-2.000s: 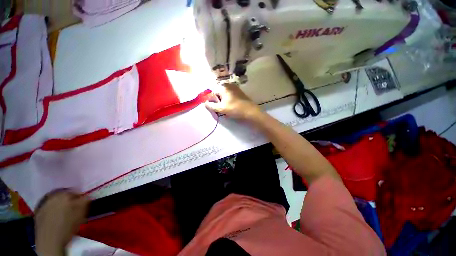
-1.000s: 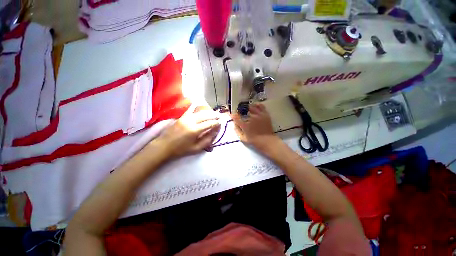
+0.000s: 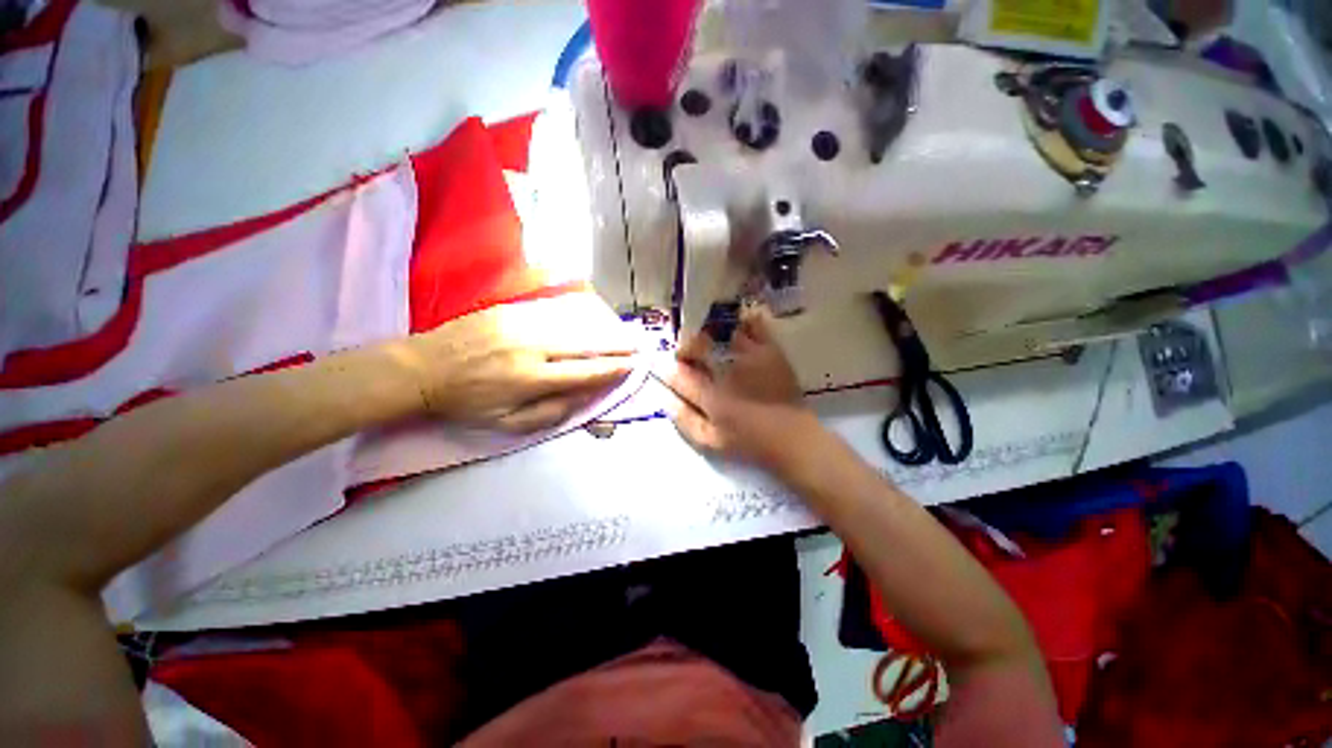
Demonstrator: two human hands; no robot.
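Observation:
A pale garment panel (image 3: 256, 292) with red bands lies on the white table left of the sewing machine (image 3: 862, 190). A red fabric part (image 3: 460, 241) shows on it, near the bright lamp glow. My left hand (image 3: 526, 365) lies flat, fingers together, on the panel's curved edge just left of the needle area. My right hand (image 3: 738, 387) is at the presser foot (image 3: 653, 325), its fingertips at the fabric edge. Whether its fingers grip the cloth is hard to tell in the glare.
Black scissors (image 3: 923, 392) lie on the machine bed right of my right hand. Orange-handled scissors (image 3: 909, 681) are lower right, by red fabric (image 3: 1045, 599) and a blue crate. Pale cut pieces (image 3: 81, 161) lie at far left. A pink thread cone (image 3: 644, 44) stands above.
My left hand came from the front left edge onto the panel beside the needle. My right hand stays by the presser foot. The panel's front edge has shifted and is bunched under my left forearm.

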